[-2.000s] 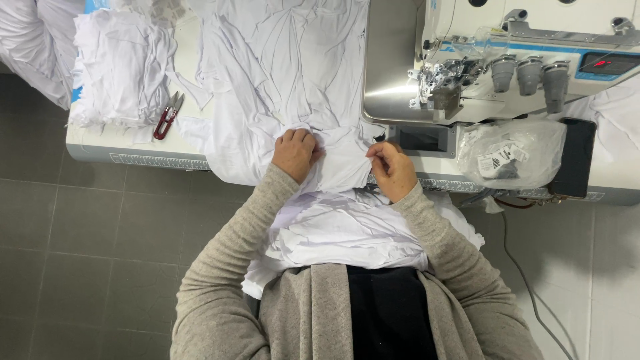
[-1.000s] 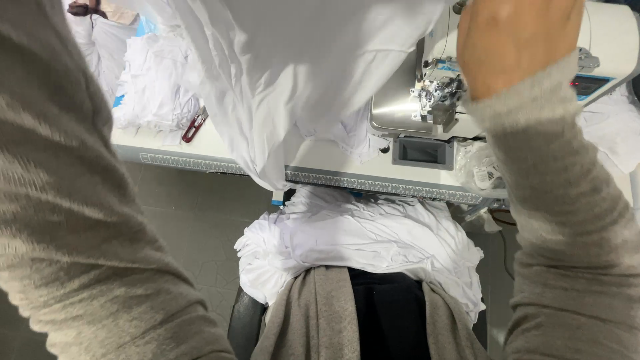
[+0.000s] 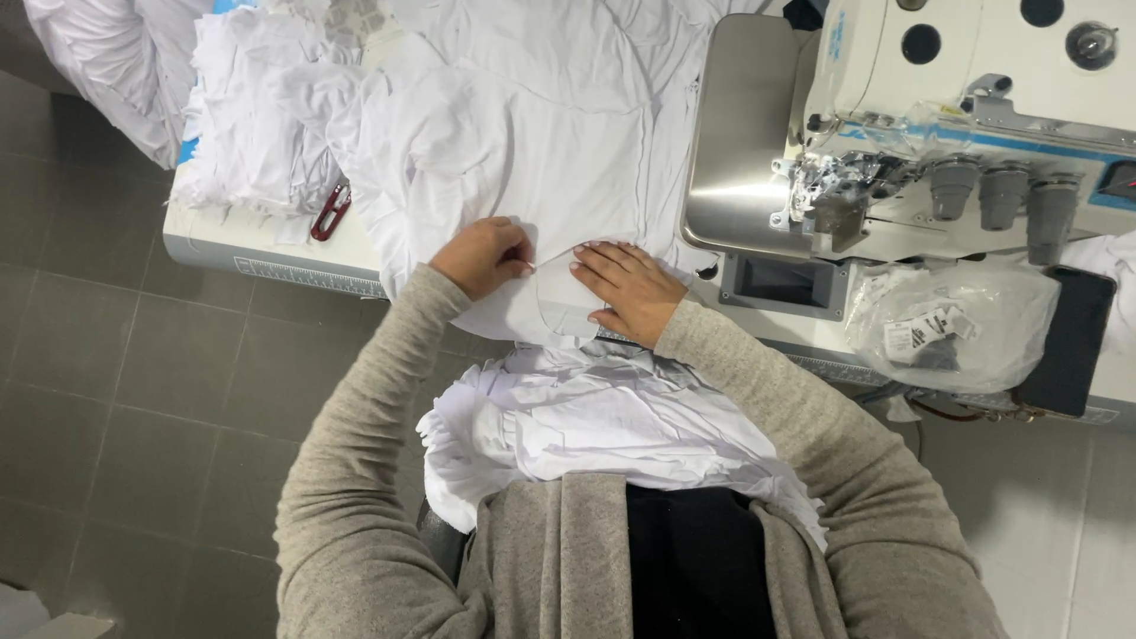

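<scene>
White knit fabric (image 3: 568, 151), seemingly a garment, lies spread over the table and hangs over its front edge. My left hand (image 3: 488, 257) pinches the fabric between thumb and forefinger at a curved edge. Across that curve, my right hand (image 3: 630, 291) rests flat on the cloth, fingers slightly spread. An overlock sewing machine (image 3: 967, 133) stands to the right, its metal plate (image 3: 741, 133) beside the fabric. More white fabric (image 3: 621, 408) is bunched on my lap.
Red thread snips (image 3: 331, 213) lie beside a pile of white fabric pieces (image 3: 266, 115) on the left. On the right, a clear plastic bag (image 3: 954, 328) with labels sits beside a dark phone-like slab (image 3: 1065, 342). A printed ruler (image 3: 311, 277) runs along the table's front edge (image 3: 200, 248).
One second ago both arms were raised, with fabric lifted above the table. Now the fabric lies spread on the table, and both hands are down on it.
</scene>
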